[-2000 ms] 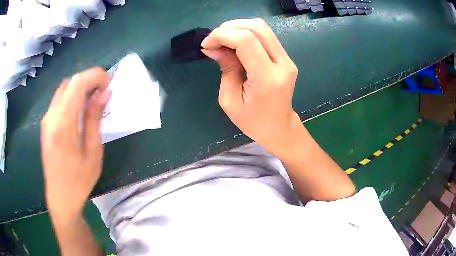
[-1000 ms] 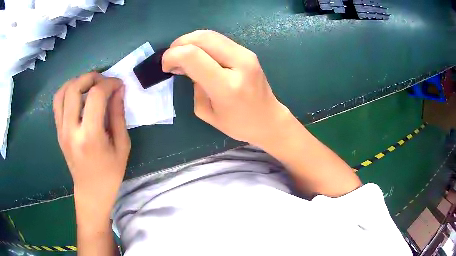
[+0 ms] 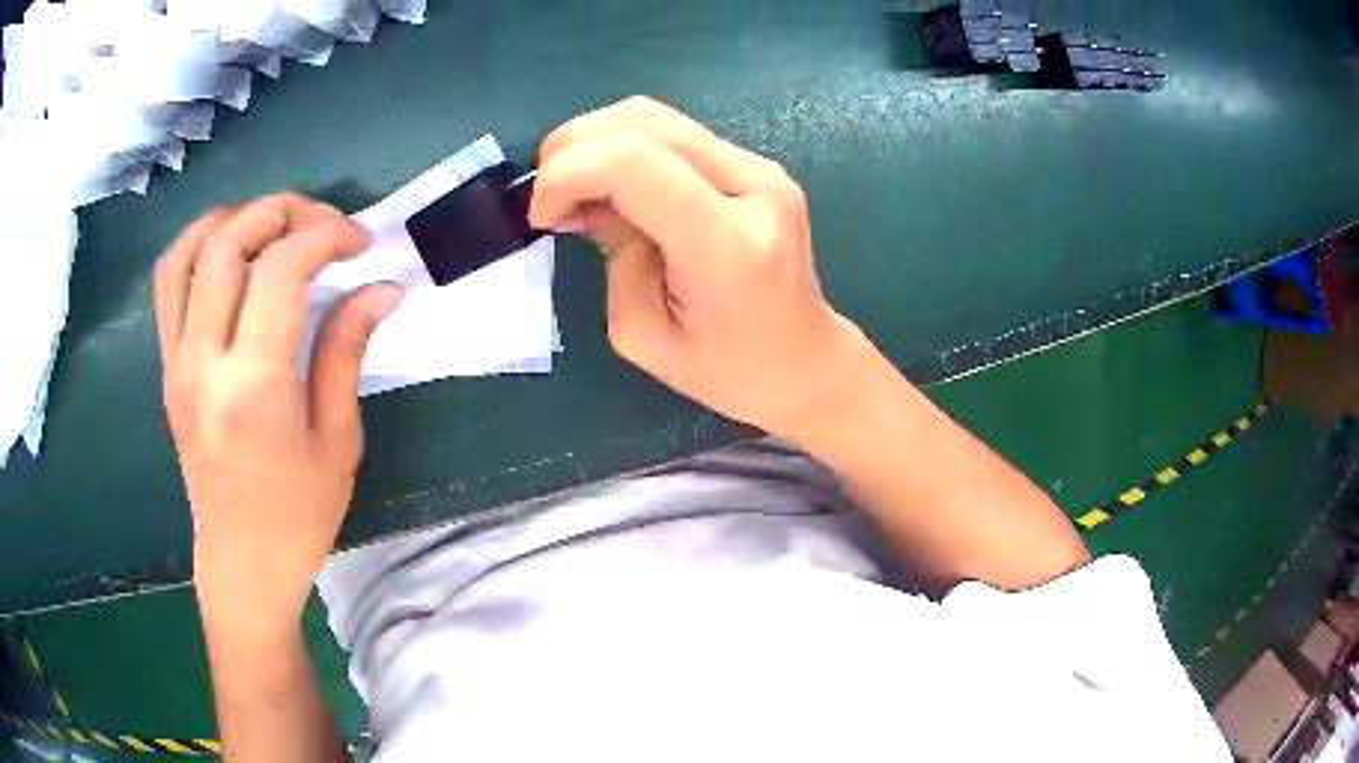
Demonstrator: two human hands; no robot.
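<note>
My right hand (image 3: 693, 246) holds a black unit (image 3: 471, 227) between thumb and fingertips, over the white bags. The stack of small white bags (image 3: 485, 328) lies flat on the bench in front of me. My left hand (image 3: 261, 321) is over the left side of the stack, with thumb and fingers apart; nothing is seen held in it. Whether its fingertips touch a bag is unclear.
Filled white bags (image 3: 134, 105) lie in a jagged overlapping row at the far left of the dark green bench (image 3: 745, 164). Unbagged black units (image 3: 1028, 52) stand in rows at the far right. Beyond the bench edge are a blue stool-like object (image 3: 1274, 291) and cartons (image 3: 1267, 701).
My right hand has brought the black unit left from beside the bags to above them. My left hand has shifted slightly right, and its thumb and fingers have spread.
</note>
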